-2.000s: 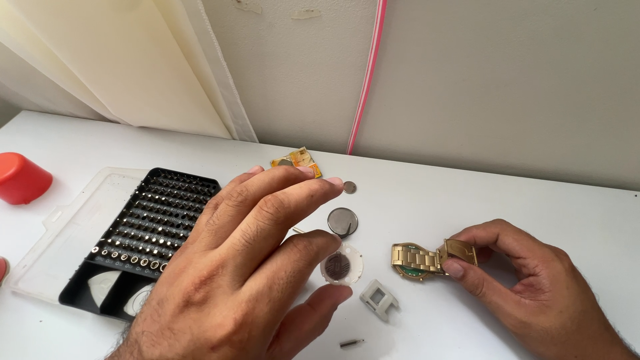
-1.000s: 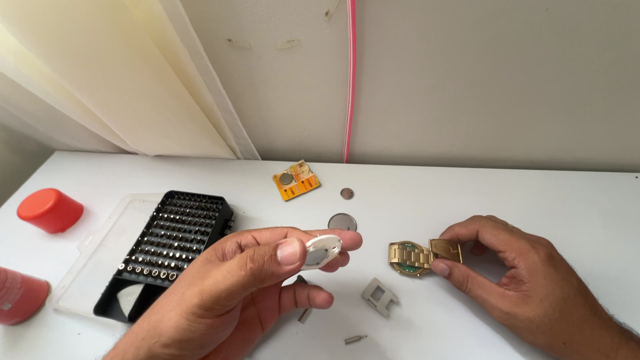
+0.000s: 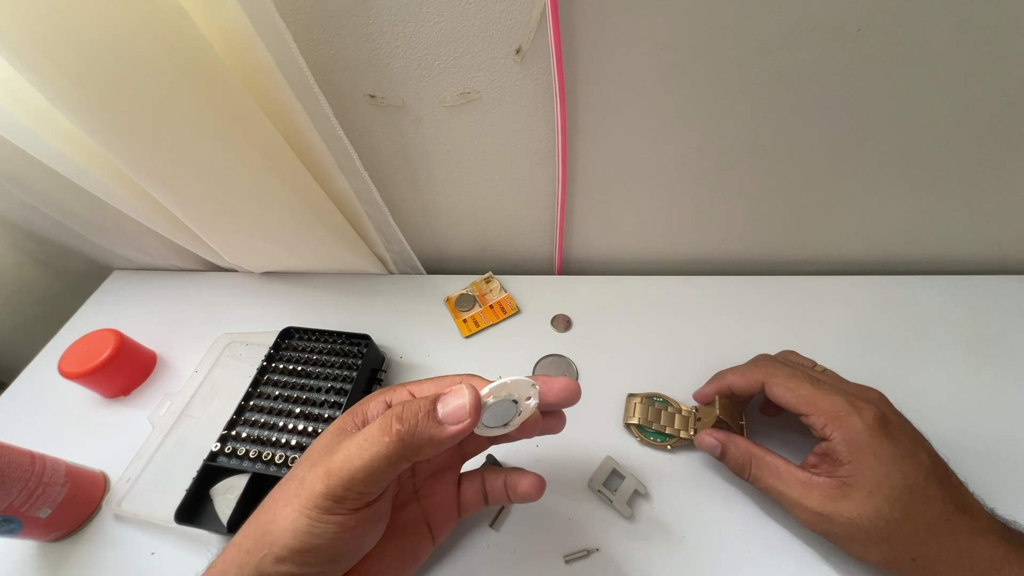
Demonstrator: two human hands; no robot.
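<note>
Between thumb and fingers, my left hand (image 3: 408, 448) holds a round white plastic watch movement holder (image 3: 508, 406) with a silvery disc in it, tilted above the table. My right hand (image 3: 832, 440) grips the clasp end of a gold metal wristwatch (image 3: 660, 418), whose case lies back up with green showing behind the bracelet. A round steel watch case back (image 3: 556, 367) lies partly hidden behind my left fingers. Beyond it are a small button cell (image 3: 561, 322) and an orange coin-cell blister card (image 3: 482, 304). A dark-tipped tool (image 3: 498, 516) is partly hidden under my left hand.
A black bit case (image 3: 308, 392) with a clear lid (image 3: 172, 432) stands at left, near a red cap (image 3: 108, 362) and a red can (image 3: 48, 490). A grey plastic holder (image 3: 616, 486) and a small metal pin tool (image 3: 580, 555) lie at the front. The wall borders the table's back.
The white holder lay on the table two seconds back; my left hand has picked it up and now holds it raised. My right hand stays on the watch clasp.
</note>
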